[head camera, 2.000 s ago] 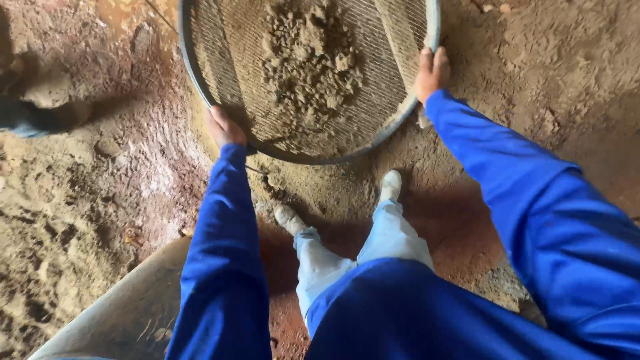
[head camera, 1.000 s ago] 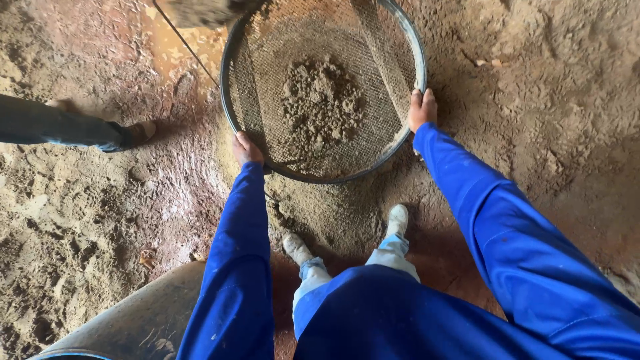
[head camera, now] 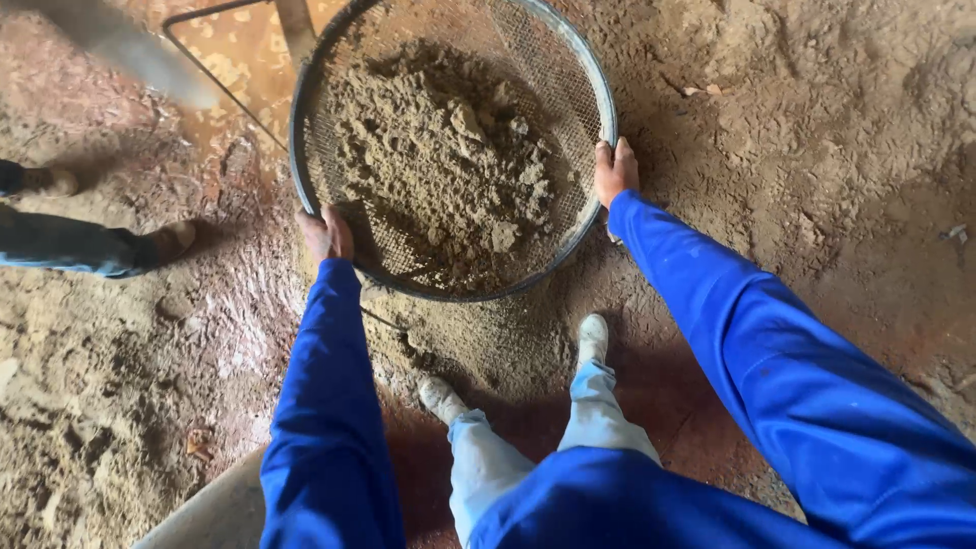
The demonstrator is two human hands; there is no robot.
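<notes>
I hold a large round wire-mesh sieve by its rim with both hands. My left hand grips the lower left of the rim, and my right hand grips the right side. A big heap of clumpy, damp soil lies on the mesh, with small lumps around it. The undersides of my fingers are hidden by the rim. Both arms are stretched forward in blue sleeves, and the sieve is above the ground in front of my shoes.
Another person's legs stand at the left. A blurred grey shape crosses the upper left. A bent metal rod lies behind the sieve. The curved edge of a container shows at the bottom left. Loose soil covers the ground there.
The heap of soil on the mesh has grown much larger. A blurred load of soil seen above the sieve's rim one second ago is gone from there. Both hands have kept hold of the rim.
</notes>
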